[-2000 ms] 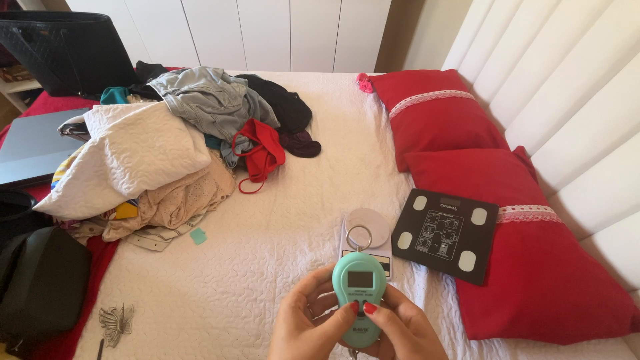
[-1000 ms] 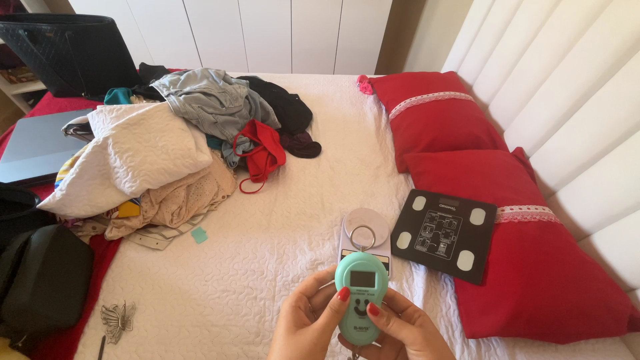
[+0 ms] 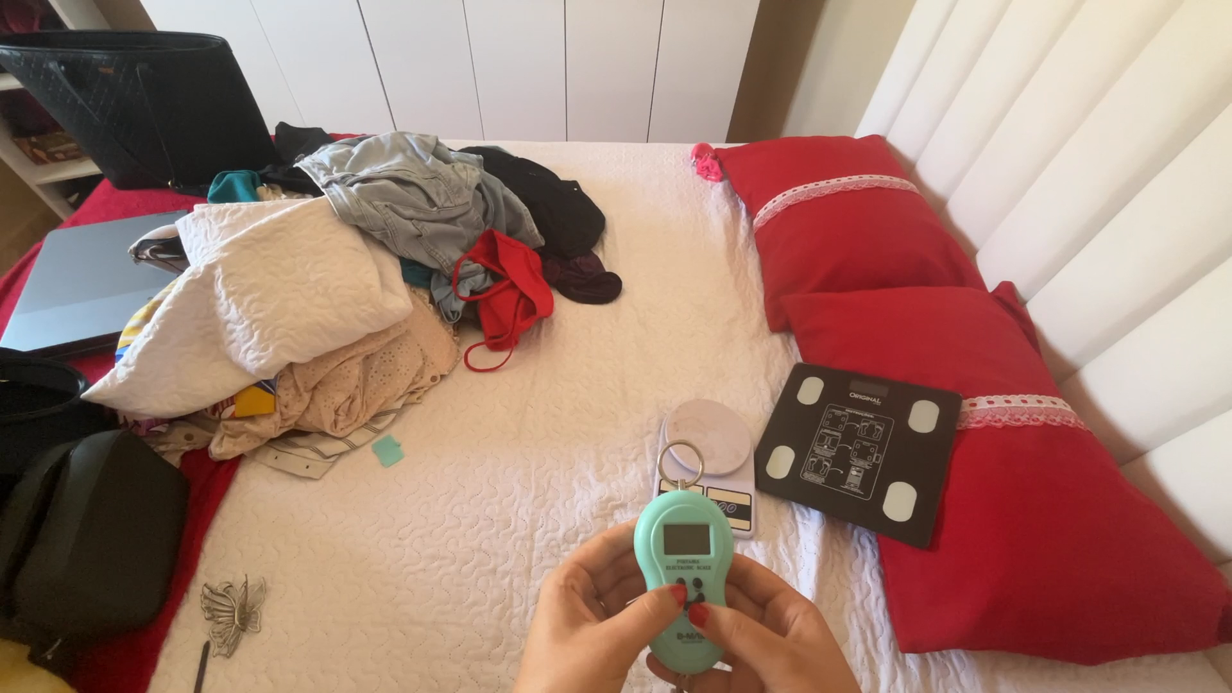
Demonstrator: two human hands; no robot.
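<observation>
A mint-green handheld electronic hanging scale (image 3: 684,568) with a metal ring on top and a dark display is held upright between both hands at the bottom centre. My left hand (image 3: 606,611) grips its left side, thumb on the buttons. My right hand (image 3: 770,626) grips its right side, thumb close beside the other. Behind the ring lies a white kitchen scale (image 3: 712,438) with a round platform, partly hidden by the device. To its right a black bathroom scale (image 3: 861,452) with metallic pads leans at its edge on a red pillow (image 3: 1039,539).
A heap of clothes with a grey denim garment (image 3: 414,197) and a folded white quilted cloth (image 3: 289,289) lies left on the bed. Around it are a laptop (image 3: 91,274), a black handbag (image 3: 164,111), a black case (image 3: 91,539) and a butterfly hair clip (image 3: 231,614).
The thumbs have shifted slightly over the hanging scale's buttons. Both hands keep hold of it, and the things on the bed have not moved.
</observation>
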